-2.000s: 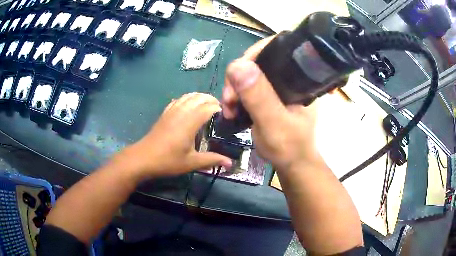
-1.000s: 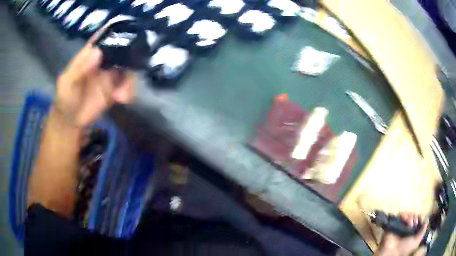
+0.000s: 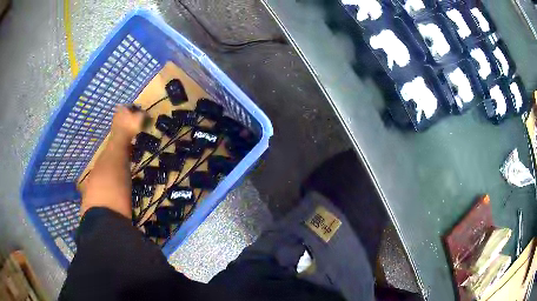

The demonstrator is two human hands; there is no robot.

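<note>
The blue slotted crate stands on the floor at the left. Black corded units lie in it in rows on cardboard, some with white lettering. My left hand is inside the crate, over its left part, blurred at the fingertips. One black unit lies apart near the crate's top end, and its thin cable runs towards my fingers. A dark bit shows at the fingertips; I cannot tell whether they grip it. My right hand is out of the picture.
The green bench curves along the right, with rows of black frames with white inserts, a clear bag and the dark red fixture. A wooden object shows at the bottom left. My legs are at bottom centre.
The view has swung left and down to the crate. My left hand has moved from beside the bench, where it held a black unit, into the crate. My right hand has left the picture.
</note>
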